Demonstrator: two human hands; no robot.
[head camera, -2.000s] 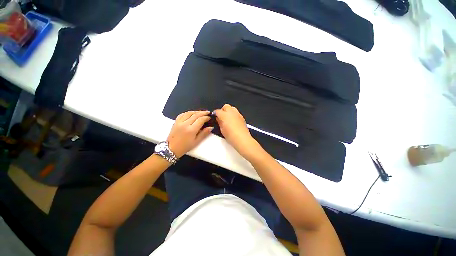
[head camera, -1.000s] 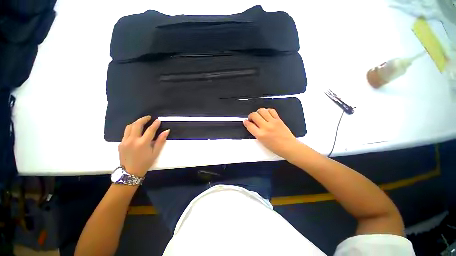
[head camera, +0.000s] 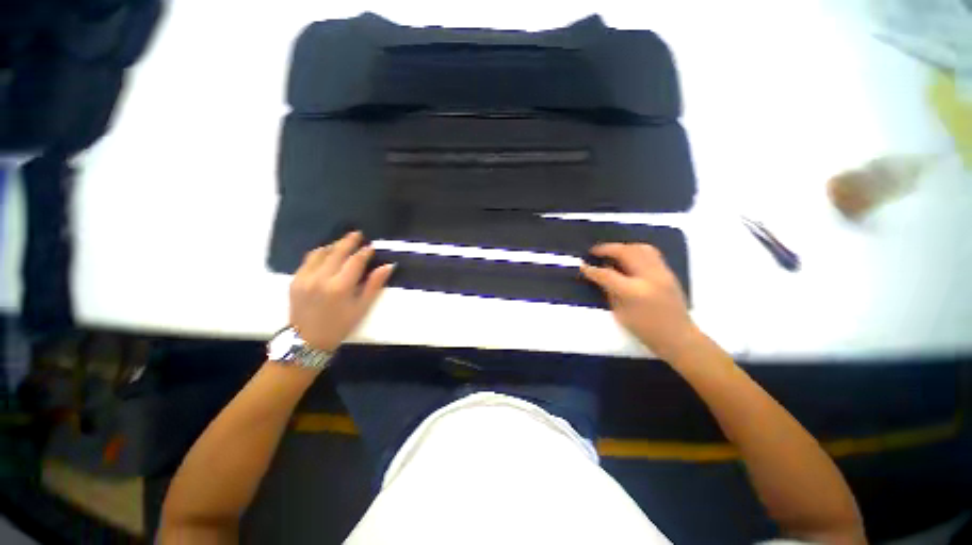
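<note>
The black slotted panel (head camera: 480, 279) lies nearest me on the white table. Its long slot (head camera: 480, 252) shows white between my hands. My left hand (head camera: 333, 287) rests its fingertips on the panel at the slot's left end, thumb apart from the fingers. My right hand (head camera: 637, 287) pinches the panel's fabric at the slot's right end, fingertips bent and close together. The fabric under the fingertips is hidden. The panel's right part is angled towards me, with a white gap to the black panel (head camera: 650, 170) beyond.
Another black panel (head camera: 485, 75) lies farther back. To the right are blurred thread snips (head camera: 772, 243), a bottle with brownish contents (head camera: 869, 188), a yellow card (head camera: 952, 112) and pale plastic bags (head camera: 927, 27). Dark work pieces (head camera: 69, 69) lie at the left.
Since the oldest frame my hands have moved apart from the slot's left end to its two ends. Since one second ago, the panel's right side has shifted towards me and its gap widened. The view has turned.
</note>
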